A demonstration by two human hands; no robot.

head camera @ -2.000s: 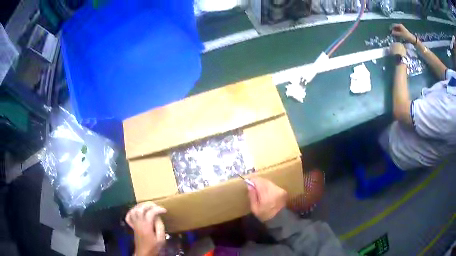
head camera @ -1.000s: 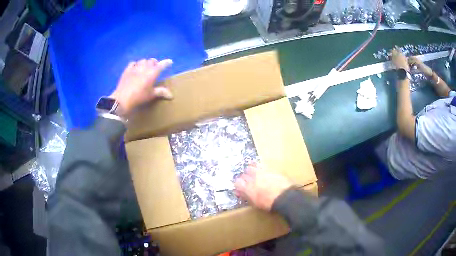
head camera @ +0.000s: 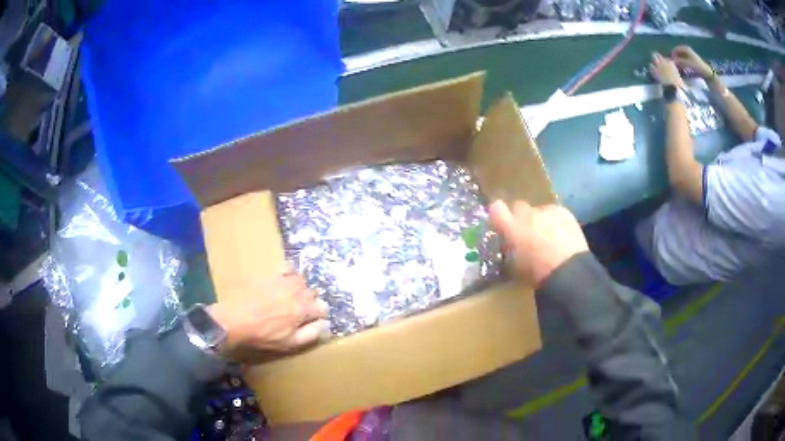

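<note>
An open brown carton (head camera: 404,357) stands in front of me, its back and right flaps raised. Shiny clear bags of small parts (head camera: 370,232) fill it, with green spots on the plastic near the right side. My left hand (head camera: 274,317) lies on the carton's left flap, fingers bent at the edge of the bags. My right hand (head camera: 544,241) is at the carton's right side, fingertips at the right flap and the bags' edge; whether it grips the flap is unclear. No tool shows in either hand.
A large blue bin (head camera: 215,95) stands behind the carton at left. A crinkled clear bag (head camera: 120,276) lies far left. A white wipe (head camera: 616,136) and a white-ended tool with red and blue hoses (head camera: 551,110) are on the green bench (head camera: 594,177). A coworker (head camera: 740,198) sits at right.
The carton's flaps have opened and more of the bags shows. My left hand has moved from the back flap to the left flap. My right hand has moved from the bags to the right edge.
</note>
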